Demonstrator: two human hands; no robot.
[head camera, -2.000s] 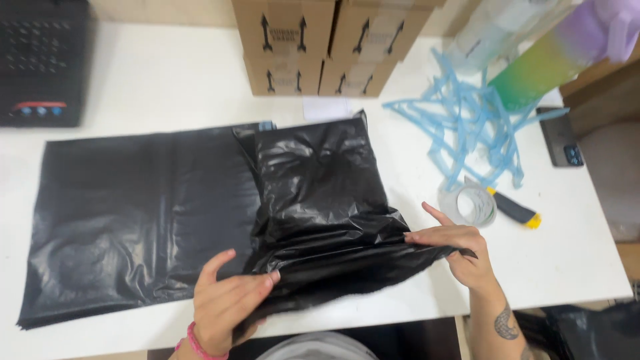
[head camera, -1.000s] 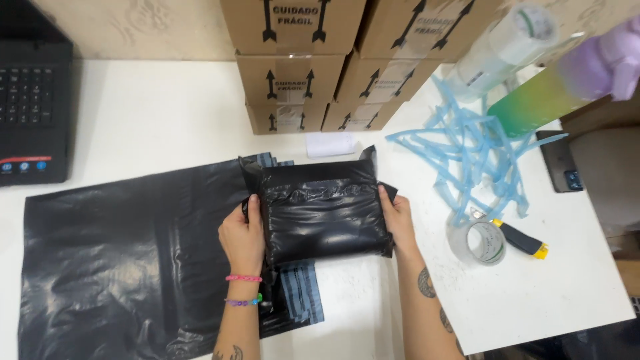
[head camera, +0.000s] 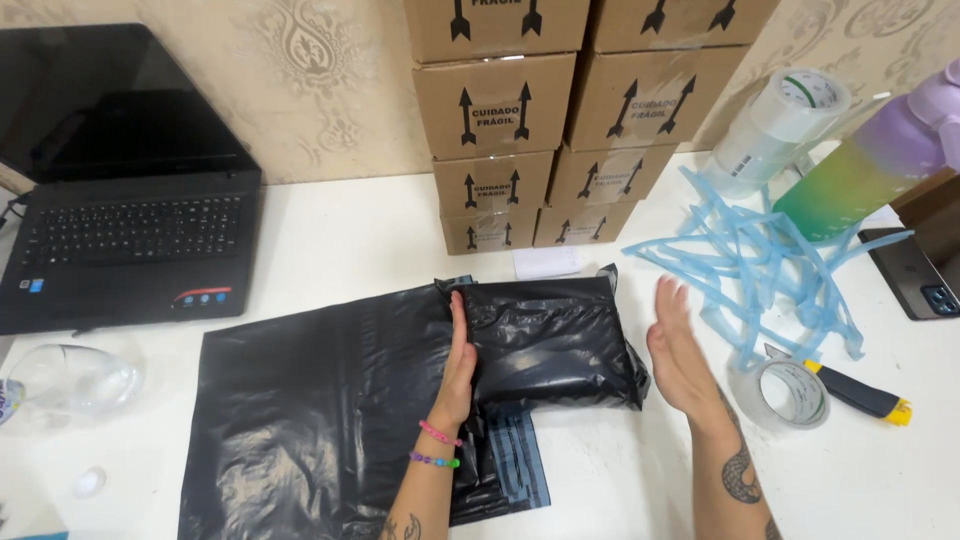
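A package wrapped in black plastic (head camera: 551, 345) lies on the white table, its left part over a stack of flat black plastic mailer bags (head camera: 315, 412). My left hand (head camera: 457, 367) stands edge-down along the package's left side, palm toward it, holding nothing. To the right, my right hand (head camera: 679, 349) is held upright with a small gap between it and the package, fingers together and extended, also empty. A grey-blue strip (head camera: 519, 457) shows at the edge of the bags below the package.
Stacked cardboard boxes (head camera: 491, 112) stand behind a paper slip (head camera: 546, 262). Rightward are blue plastic strips (head camera: 750, 262), a tape roll (head camera: 784, 394), a utility knife (head camera: 859, 390) with blade out, more tape rolls (head camera: 780, 127), a bottle (head camera: 862, 165) and a phone (head camera: 911, 274). A laptop (head camera: 135, 247) and a glass (head camera: 75, 379) are left.
The loose black plastic was folded into a compact package. One second ago both hands gripped its sides; now the right hand has let go and moved off to the right. The view has tilted up.
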